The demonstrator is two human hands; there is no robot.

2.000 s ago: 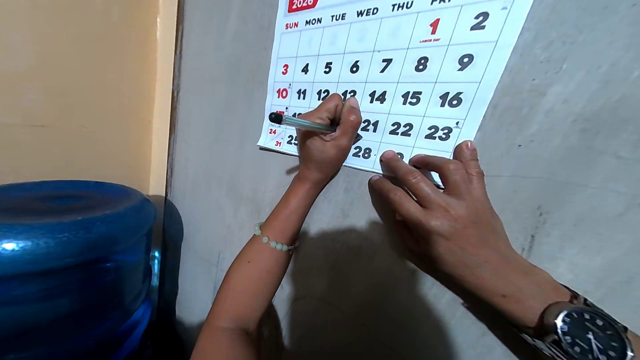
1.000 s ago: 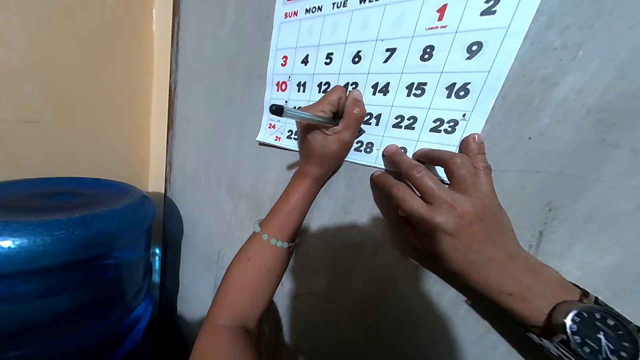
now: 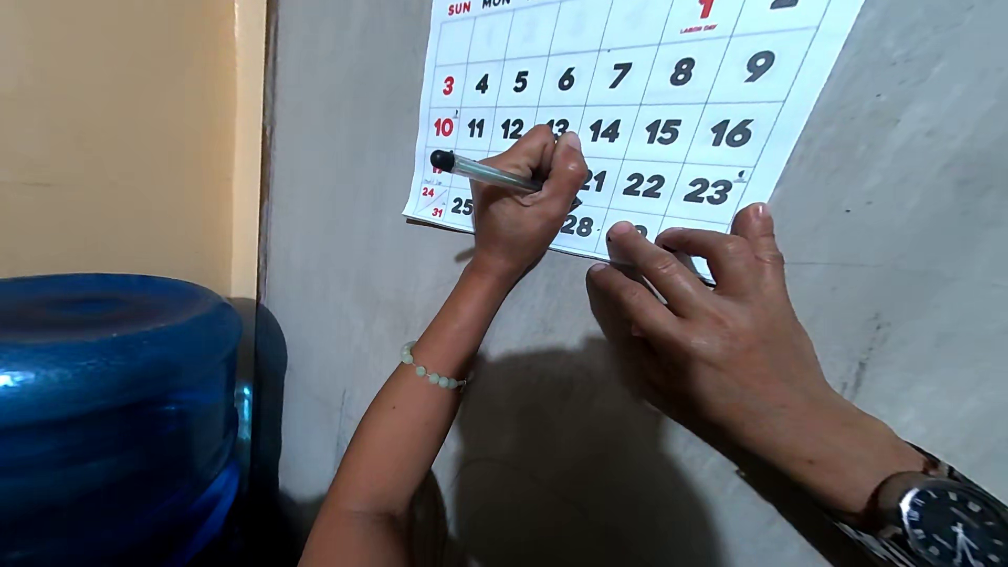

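A paper wall calendar (image 3: 661,102) with red and black numbers is on the grey wall. My left hand (image 3: 526,193), with a pale green bead bracelet on its arm, grips a clear-barreled pen (image 3: 492,173) with a black end. The pen slants over the lower rows, its black end pointing left; the writing point is near the 21 and 28 squares, and its contact with the paper is hard to tell. My right hand (image 3: 709,299), with a dark-faced watch on the wrist, rests spread fingers on the calendar's lower right edge, partly covering the bottom row.
A large blue translucent plastic water container (image 3: 118,409) stands at the left. Behind it is a cream-colored wall panel (image 3: 118,142), with a dark vertical seam where the grey wall (image 3: 339,291) begins. Shadows of the arms fall on the wall below the calendar.
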